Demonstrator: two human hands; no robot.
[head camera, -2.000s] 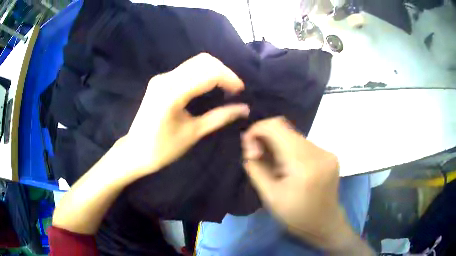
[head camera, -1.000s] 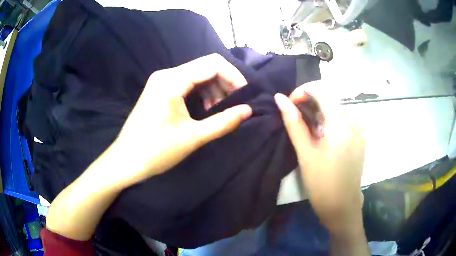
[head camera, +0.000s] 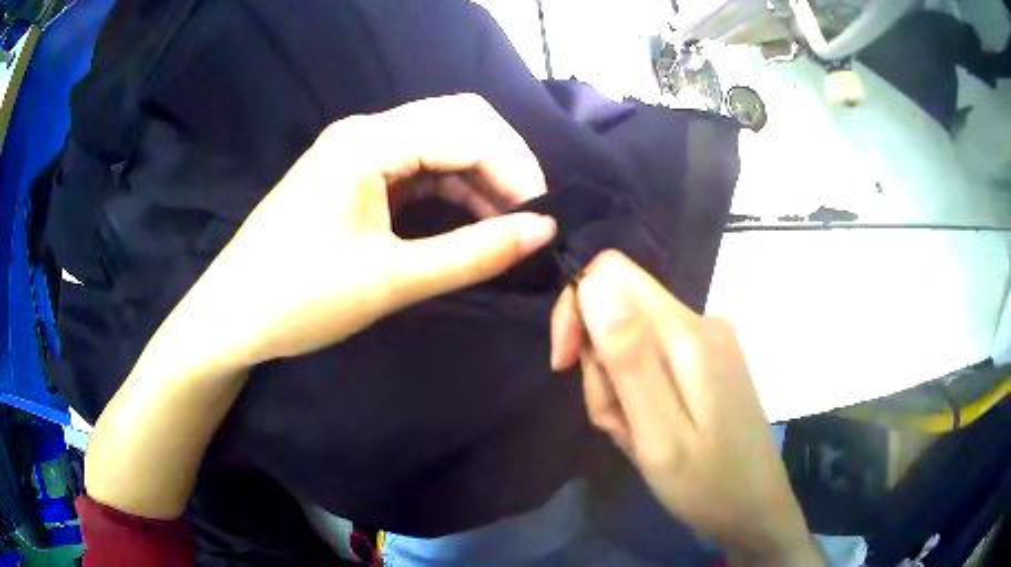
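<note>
The dark garment (head camera: 366, 432) spreads over the left and middle of the table and down to the lap. My left hand (head camera: 410, 222) lies on it, thumb and index finger pinching a narrow fold of the cloth near the middle. My right hand (head camera: 665, 388) is just right of and below that pinch. It is closed on a small tool, seemingly the thread snips (head camera: 568, 266). Only a short dark pointed tip shows between the fingertips, close to the pinched fold; the rest is hidden in the hand.
The sewing machine's metal parts (head camera: 693, 78) and a round dial (head camera: 745, 106) are behind the garment. Flat dark cut panels (head camera: 915, 66) lie at the upper right. A groove with dark lint (head camera: 826, 215) crosses the white table. A blue surface (head camera: 24, 222) is at far left.
My right hand has moved left and down from the garment's right part, and a dark pointed tip now shows in it. My left hand keeps its pinch. The view has shifted slightly.
</note>
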